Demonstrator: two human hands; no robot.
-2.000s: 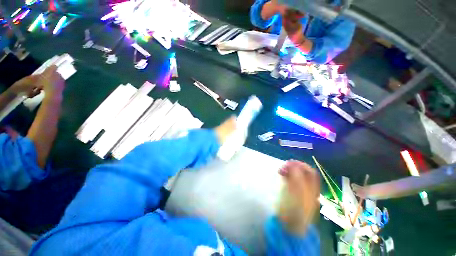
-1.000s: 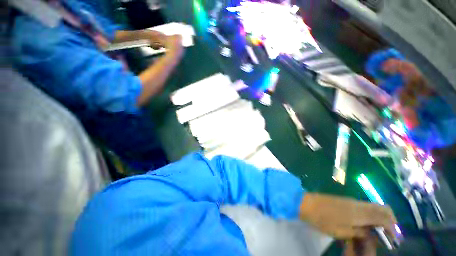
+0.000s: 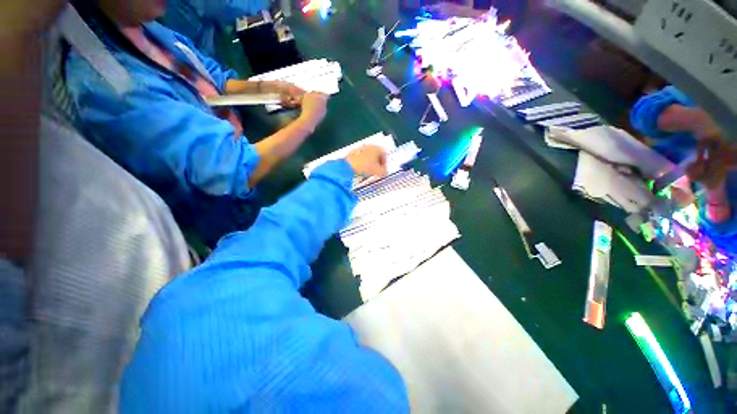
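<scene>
My left hand (image 3: 369, 161) reaches to the far left end of the row of white sleeves (image 3: 404, 234). Its fingers touch the sleeves there; whether they grip one is unclear. The sleeves lie fanned and unlit, beside the white work sheet (image 3: 461, 331). My right hand is not in view. A finished sleeve with a reddish end (image 3: 598, 275) lies on the green surface right of the sheet. A sleeve glowing green and blue (image 3: 659, 364) lies nearer to me, at the lower right.
A worker at the left handles white sleeves (image 3: 319, 77). A brightly lit heap of LED units (image 3: 477, 61) lies at the far side, with loose units nearer. At the right, another worker's hands are above a glowing LED pile (image 3: 711, 267). A grey frame bar crosses above.
My left hand has moved from the glowing piece at the right to the sleeve row. My right hand has left the picture. The view has turned left since the earliest frame.
</scene>
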